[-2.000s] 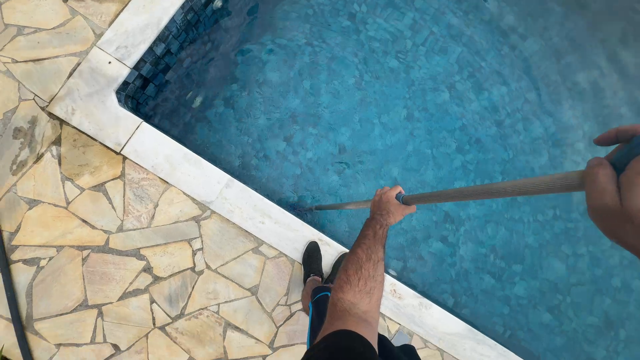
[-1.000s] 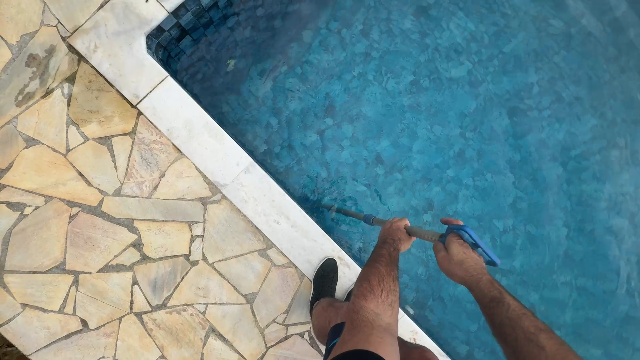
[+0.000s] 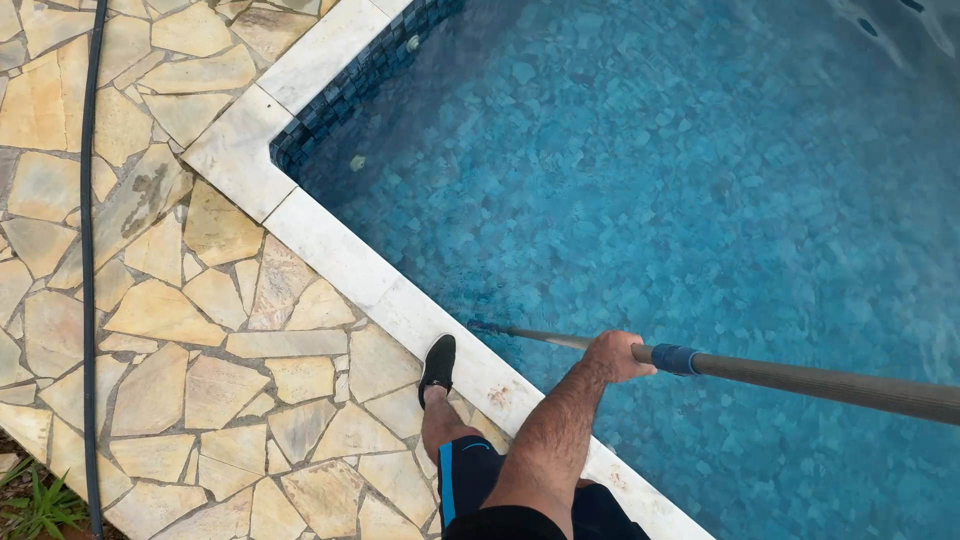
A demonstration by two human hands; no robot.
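My left hand (image 3: 621, 356) is closed around a gray telescopic pole (image 3: 810, 384), just beside its blue locking collar (image 3: 675, 360). From that hand the thinner section slopes down left into the pool water (image 3: 637, 187). A dark blue fitting (image 3: 484, 327) shows at its far end, close under the pool's edge; its exact shape is blurred by the water. The thicker section runs out of view at the right edge. My right hand is outside the view.
White stone coping (image 3: 352, 255) borders the pool, with a corner at upper left. My foot in a black shoe (image 3: 439, 364) is at the coping's edge. Irregular flagstones (image 3: 161, 311) pave the deck, and a black hose (image 3: 88, 262) crosses them. Plants (image 3: 45, 499) grow at lower left.
My right hand, on the pole's blue handle end a second ago, has gone out of view. More of the pole's thick section now extends to the right. The view has shifted toward the deck.
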